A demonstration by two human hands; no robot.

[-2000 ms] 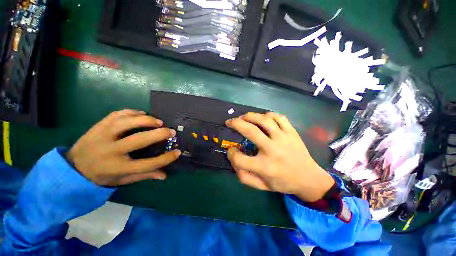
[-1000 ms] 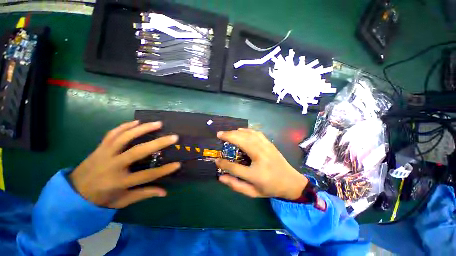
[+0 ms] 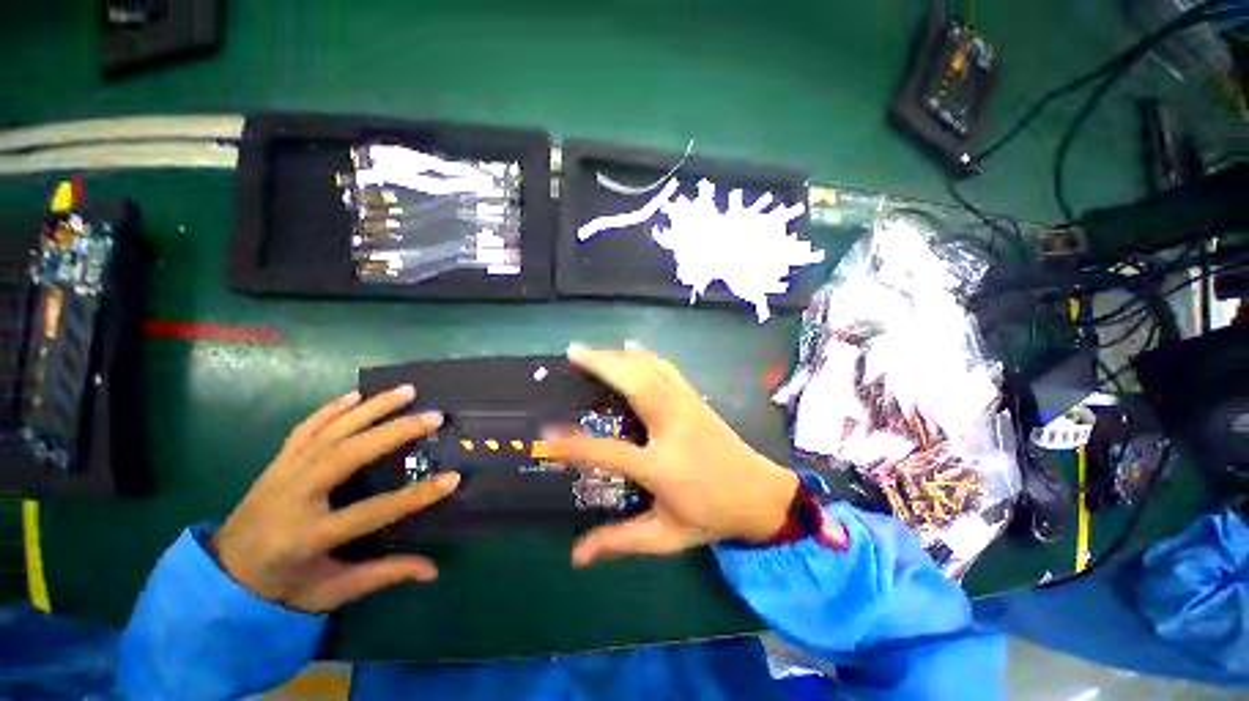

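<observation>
A black phone body (image 3: 493, 473) lies on a black foam holder (image 3: 473, 377) in front of me, with the blue main board (image 3: 603, 427) at its right end and an orange flex (image 3: 548, 449) beside the board. My left hand (image 3: 336, 507) lies over the left end, fingers spread, fingertips at the small board. My right hand (image 3: 678, 459) is over the right end, fingers apart, one finger reaching over the orange flex. Neither hand is closed around anything. A small white piece (image 3: 541, 373) lies on the foam above the phone.
Behind are a flex cable tray (image 3: 308, 206) and a strip tray (image 3: 616, 267) with white strips (image 3: 733, 247). Clear plastic bags (image 3: 897, 384) lie at right, near black cables. Another phone body (image 3: 62, 356) is at left. More phones lie at the back.
The view has shifted, so the trays and bags sit lower and further left. My right hand has opened wider, its thumb away from the phone, and more of the main board shows.
</observation>
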